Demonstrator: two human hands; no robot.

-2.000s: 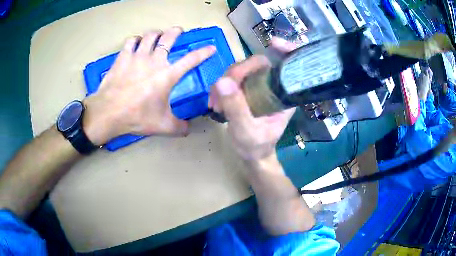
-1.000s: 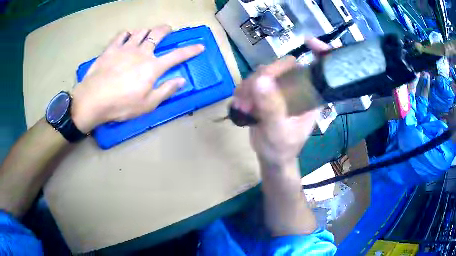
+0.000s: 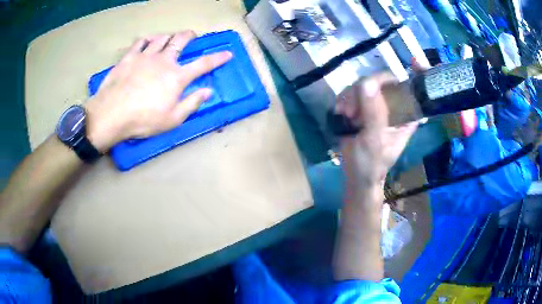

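A blue device (image 3: pixel 243 89) lies back side up on the tan cardboard sheet (image 3: pixel 196 219). My left hand (image 3: pixel 142 95) lies spread flat over its left and middle part, fingers apart, with a ring and a black watch. My right hand (image 3: pixel 371 122) is closed round the tan grip of the electric screwdriver (image 3: pixel 448 86). The screwdriver is held in the air right of the cardboard, its nose pointing left. Its bit tip is too blurred to make out.
Grey-white screw feeders (image 3: pixel 315 35) with a black strap stand beyond the right hand. An open brown box (image 3: pixel 416 231) with white and clear pieces is at lower right. A black cable (image 3: pixel 469 173) crosses at right. A person's blue sleeve (image 3: pixel 487 160) shows at right.
My right hand and the screwdriver have moved from the device's near edge to the right, off the cardboard. My left hand stays on the device, its thumb now resting on the casing.
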